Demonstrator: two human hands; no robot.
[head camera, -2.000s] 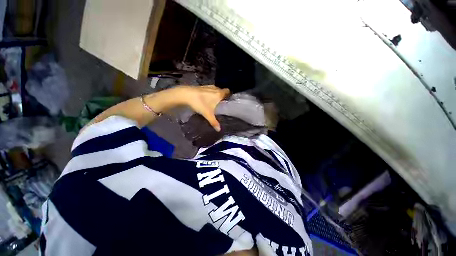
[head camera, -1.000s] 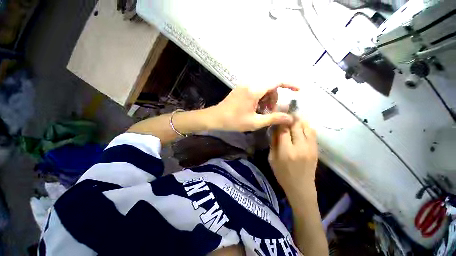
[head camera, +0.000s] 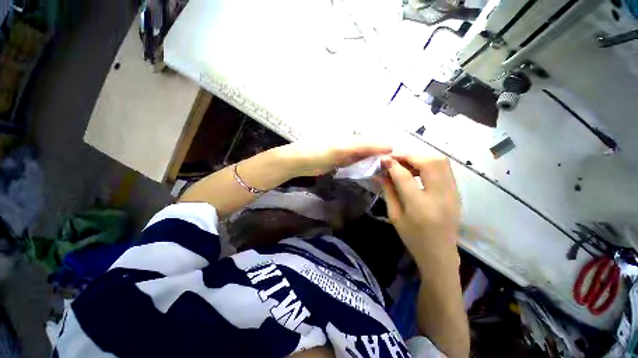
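A small whitish cloth piece (head camera: 360, 168) is held between my two hands, just over the front edge of the white machine table (head camera: 280, 63). My left hand (head camera: 329, 155) comes from the left, its fingers closed on the piece. My right hand (head camera: 423, 196) pinches its right end with thumb and fingertips. The fingers hide part of the piece. Brown-grey cloth (head camera: 276, 224) lies on my lap below, with a paler grey piece (head camera: 297, 201) beside it.
The sewing machine head with a ridged knob (head camera: 513, 91) is at upper right. Red-handled scissors (head camera: 597, 284) lie at the table's right edge. A pale side board (head camera: 143, 105) stands at left. Green cloth (head camera: 80, 238) and scraps lie at far left.
Two seconds ago only my left hand showed, at the lap cloth. Both hands then came together at the table edge. Since one second ago, the whitish piece shows more and the machine sits further left in view.
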